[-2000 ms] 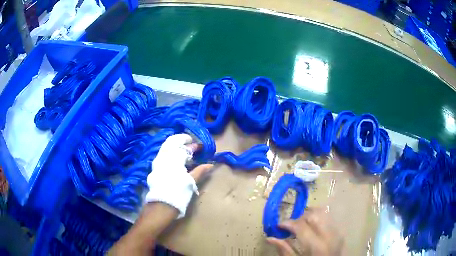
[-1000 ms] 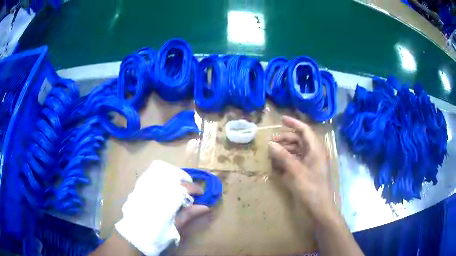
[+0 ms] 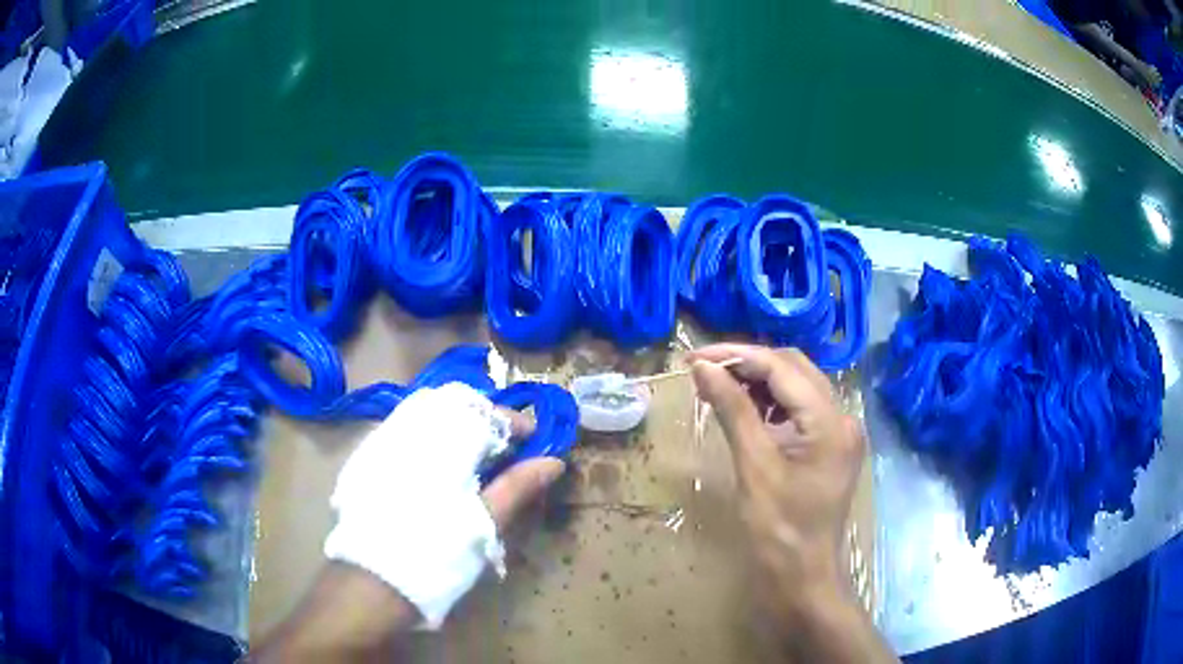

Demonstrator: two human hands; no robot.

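My left hand (image 3: 428, 499), in a white knit glove with bare fingertips, holds a blue oval ring (image 3: 551, 422) just left of the cup. The fingers cover part of the ring. My bare right hand (image 3: 785, 461) pinches a thin pale applicator stick (image 3: 672, 375) between thumb and finger. The stick's far end is in the small white cup (image 3: 611, 403) on the cardboard sheet (image 3: 623, 571). A blue ringed strip (image 3: 305, 370) lies behind my left hand, its wavy tail running right.
Upright bundles of blue oval rings (image 3: 433, 236) stand along the back. Rows of ringed strips (image 3: 195, 454) lie at left beside a blue bin (image 3: 59, 279). A heap of wavy strips (image 3: 1031, 402) lies at right. A green conveyor belt (image 3: 428, 97) runs behind.
My right hand now grips the stick, and my left hand has moved the ring up close to the cup. Since the first frame the ring has passed from my right hand to my left.
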